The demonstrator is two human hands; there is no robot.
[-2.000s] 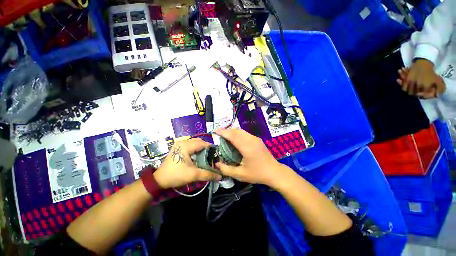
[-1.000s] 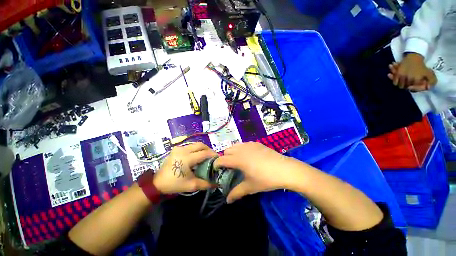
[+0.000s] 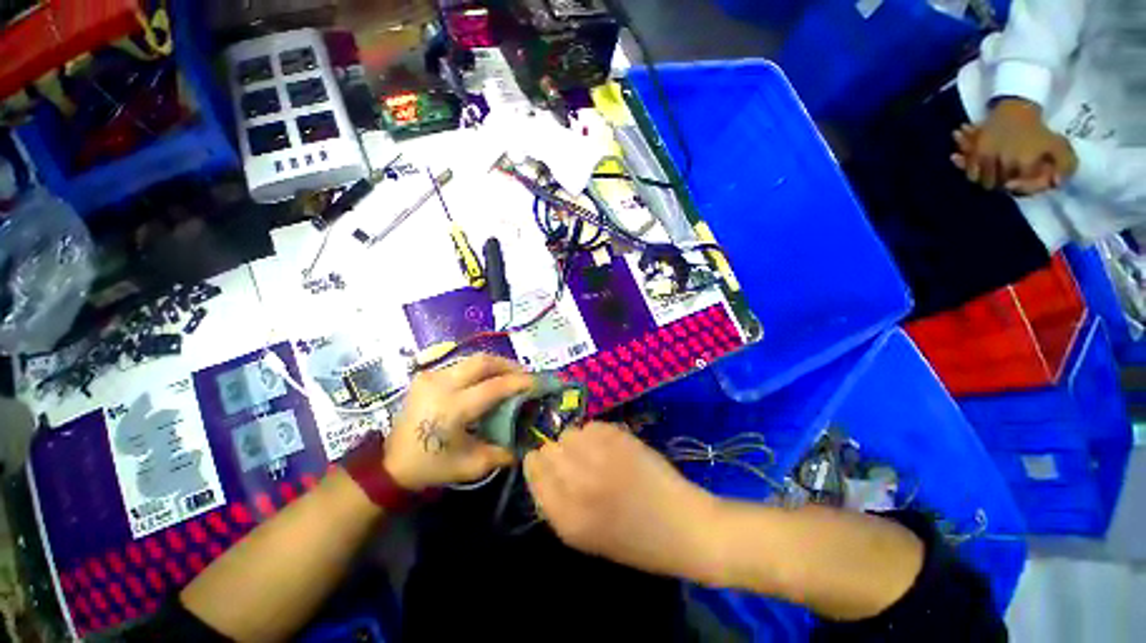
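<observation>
My left hand (image 3: 442, 427), with a dark red band at the wrist, holds a grey-green rounded housing (image 3: 503, 421) over the bench's front edge. The housing is open on its right side, and a circuit board with a yellow block (image 3: 571, 399) shows inside. My right hand (image 3: 597, 487) is at the lower right of the opening with its fingers bent in. A thin yellow piece shows at its fingertips; I cannot tell whether it is gripped. A dark cord hangs below the housing, partly hidden by my hands.
Printed packaging sheets (image 3: 163, 459) cover the bench, with a yellow screwdriver (image 3: 468, 256), tangled leads (image 3: 572, 220) and a multi-outlet strip (image 3: 292, 113). Blue totes (image 3: 785, 226) stand at the right; the lower one (image 3: 936, 440) holds corded units. A red crate (image 3: 999, 333) and a person's hands (image 3: 1015, 148) are farther right.
The housing, earlier between both hands, is now open with its inside showing, held by my left hand. My right hand has moved down and turned, its fingers bent at the opening. The view has shifted slightly.
</observation>
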